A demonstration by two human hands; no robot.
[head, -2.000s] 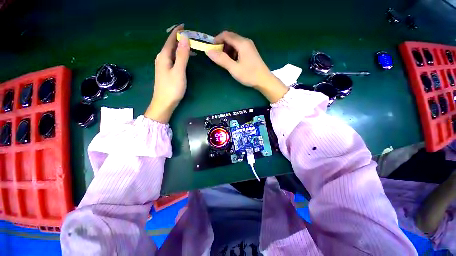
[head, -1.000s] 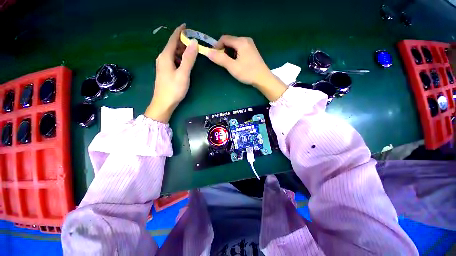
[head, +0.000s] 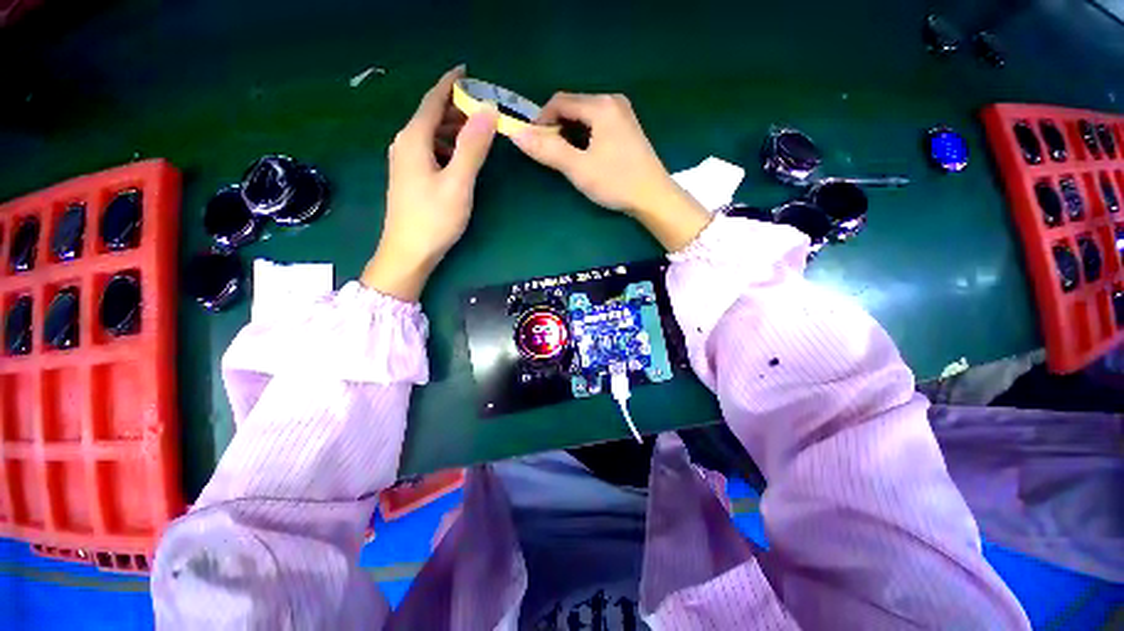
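Note:
A thin pale-yellow tape roll (head: 512,127) is held between my two hands, above the bench at the upper middle. My left hand (head: 431,173) grips its left side with thumb and fingers. My right hand (head: 599,154) pinches its right side. The black test fixture (head: 499,374) lies below my hands, with white lettering along its top edge. A round display module (head: 541,335), lit red, sits on its left part. A blue driver board (head: 609,337) is on its right part. A white cable (head: 625,403) is plugged in at the board's lower edge.
Red trays (head: 84,425) (head: 1053,290) with black modules stand at left and right. Loose modules lie left (head: 268,185) and right (head: 839,206), near a thin silvery tool (head: 873,181). A blue disc (head: 948,149), a white slip (head: 292,279) and a white scrap (head: 710,181) lie on the bench.
The tape roll has tilted and shifted slightly right with my left hand. A small pale strip, earlier at my left fingertips, now lies on the bench farther left.

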